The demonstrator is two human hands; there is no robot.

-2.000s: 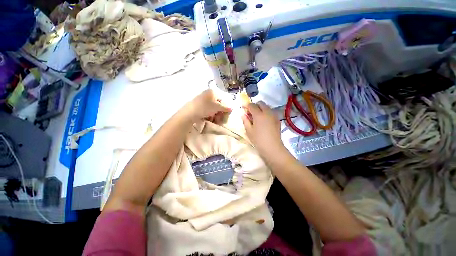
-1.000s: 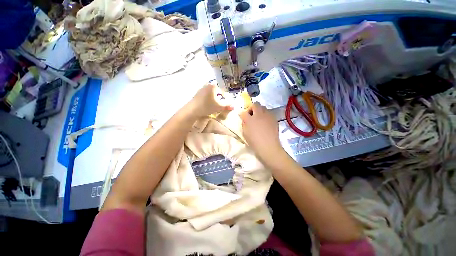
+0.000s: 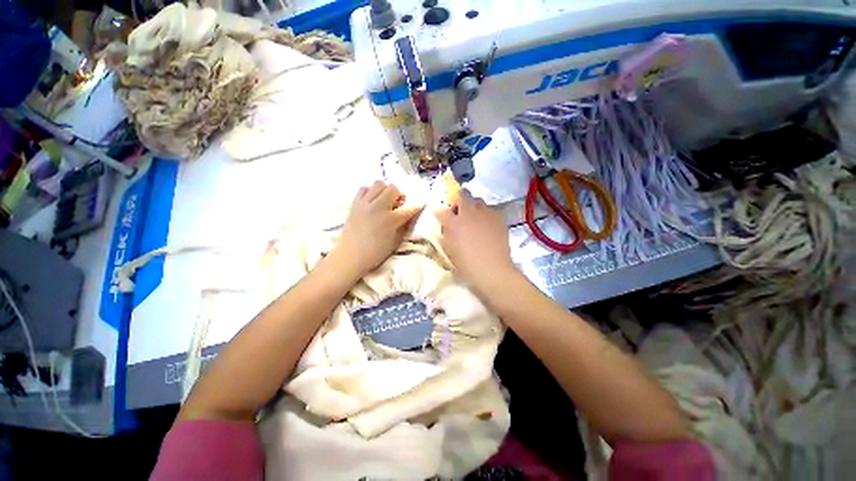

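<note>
A cream garment piece [image 3: 394, 385] with a gathered round opening lies over the front table edge and my lap. Its far edge runs up toward the presser foot and needle [image 3: 430, 162] of the white sewing machine [image 3: 563, 70]. My left hand [image 3: 377, 225] rests on the cloth left of and in front of the needle, fingertips on its edge. My right hand [image 3: 469, 233] pinches the cloth just in front of the needle, fingers bent. Bright glare hides the cloth edge between the hands and the exact stitching spot.
Red and orange handled scissors [image 3: 569, 209] lie right of the needle. Lavender strips [image 3: 638, 178] hang behind them, with cream cords [image 3: 779, 235] at far right. A ruffled tan bundle [image 3: 183, 89] sits back left. A thin cream strip [image 3: 169, 252] lies on the left table.
My left hand has drawn back from the needle toward me and turned flatter on the cloth. My right hand stays close to the needle. The whole view has shifted slightly.
</note>
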